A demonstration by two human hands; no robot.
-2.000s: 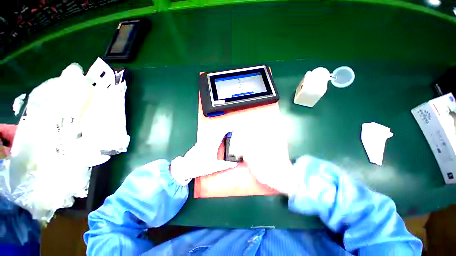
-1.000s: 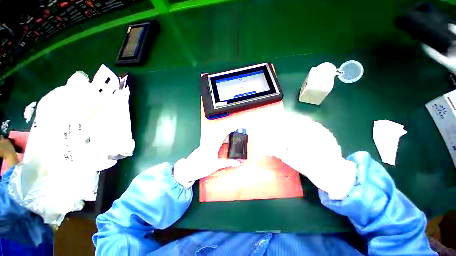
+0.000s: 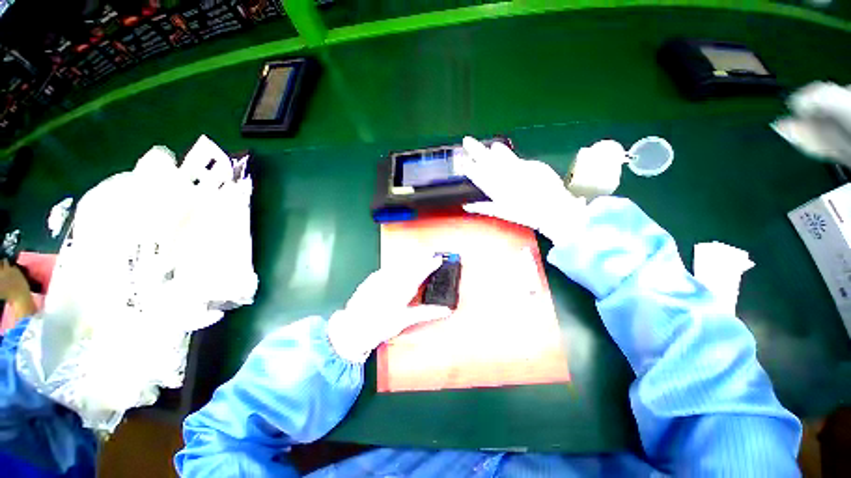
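Note:
A small black dongle with a blue end [image 3: 442, 284] is held in my white-gloved left hand [image 3: 384, 305] over the red-orange mat [image 3: 476, 350]. A black tablet with a lit screen [image 3: 425, 172] lies across the far end of the mat. My white-gloved right hand [image 3: 518, 187] is at the right side of the tablet, its fingers over the edge of the screen. Whether it grips the tablet or only touches it cannot be told.
White plastic bags [image 3: 159, 252] lie at left. A white bottle with open lid [image 3: 596, 168], a white wipe [image 3: 720, 270] and a white carton [image 3: 830, 245] are at right. Dark tablets [image 3: 276, 96] [image 3: 728, 67] lie at the far side. Another person's sleeve [image 3: 47, 392] shows at left.
My right hand has moved from beside the dongle up to the tablet. My left hand still holds the dongle, now tilted. A second dark tablet now lies at the far right.

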